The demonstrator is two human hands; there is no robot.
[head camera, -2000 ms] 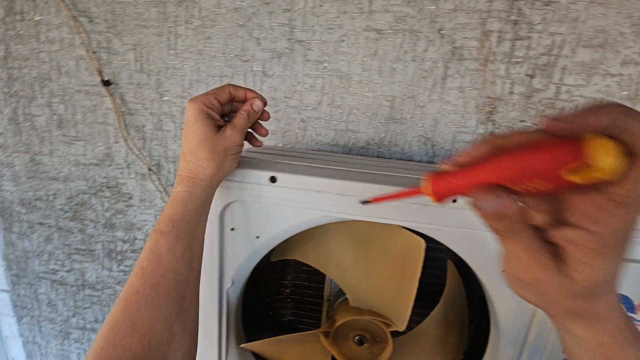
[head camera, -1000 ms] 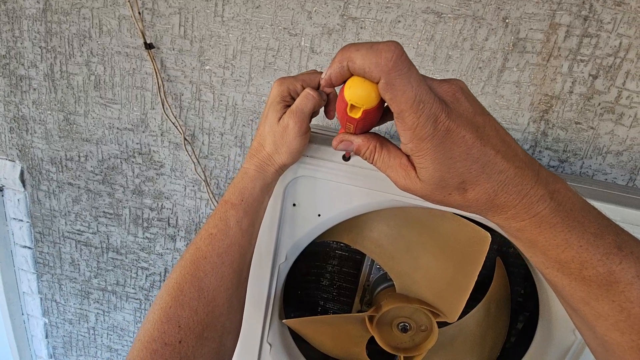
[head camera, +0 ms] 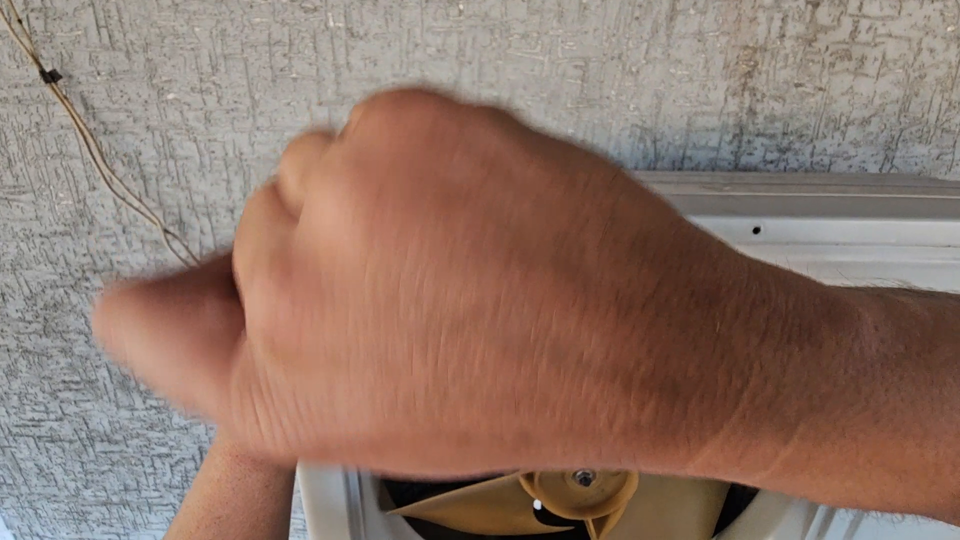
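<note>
My right hand (head camera: pixel 465 300) fills the middle of the view, blurred, with its back to the camera, fingers curled and thumb pointing left. Whatever its palm holds is hidden, and no screwdriver shows. Behind it my left forearm (head camera: pixel 232 491) rises from the bottom edge; the left hand is covered by the right. Below and behind the hands is the white metal casing (head camera: pixel 847 229) of an air conditioner outdoor unit, with a small hole in its upper part. A tan plastic fan (head camera: pixel 480 510) with a central hub nut (head camera: pixel 583 478) shows in the round opening, partly covered.
A rough, textured grey wall (head camera: pixel 750 75) stands behind the unit. A thin twisted cable (head camera: pixel 97 154) with a dark clip or band (head camera: pixel 50 76) runs down the wall at the upper left, passing behind my right hand.
My right hand, which held a red and yellow screwdriver at the casing's top edge, has come up close before the camera. It now covers my left hand and hides the screwdriver if still held.
</note>
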